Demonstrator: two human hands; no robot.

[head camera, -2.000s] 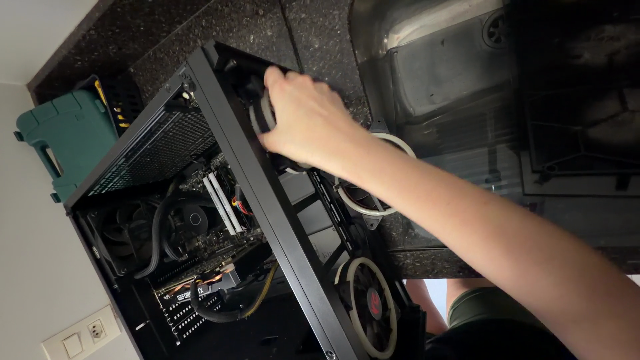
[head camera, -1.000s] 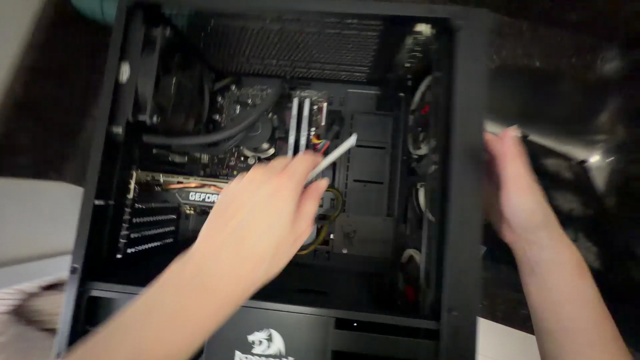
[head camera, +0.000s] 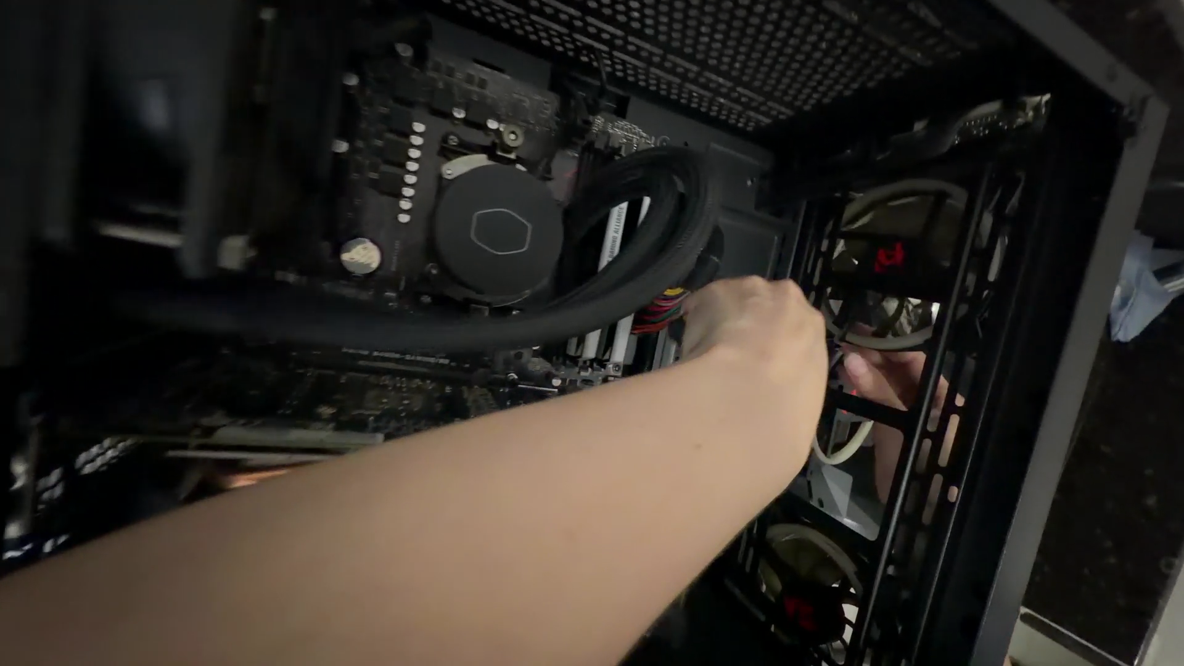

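Observation:
My left hand (head camera: 758, 342) reaches inside a black computer case (head camera: 1064, 370), near the colored cables (head camera: 661, 310) and the white RAM sticks (head camera: 606, 250). Its fingers are hidden behind the back of the hand. Beyond the fan rail (head camera: 911, 444), my right hand (head camera: 893, 379) shows through the gaps, beside a case fan (head camera: 893, 259) with a pale ring; whether it holds anything cannot be told. A round black pump block (head camera: 499, 231) with thick looping tubes (head camera: 684, 213) sits on the motherboard (head camera: 388, 176). A second fan (head camera: 805, 592) is lower down the rail.
A perforated top panel (head camera: 684, 65) spans the upper part of the case. The graphics card area lies dark below the tubes. Outside the case at right are a dark speckled countertop (head camera: 1101, 481) and a light blue cloth-like item (head camera: 1142, 287).
The view has moved much closer to the case interior. My left hand, with a light stick-like item one second ago, is now deeper toward the fan side. My right hand now shows behind the fan rail.

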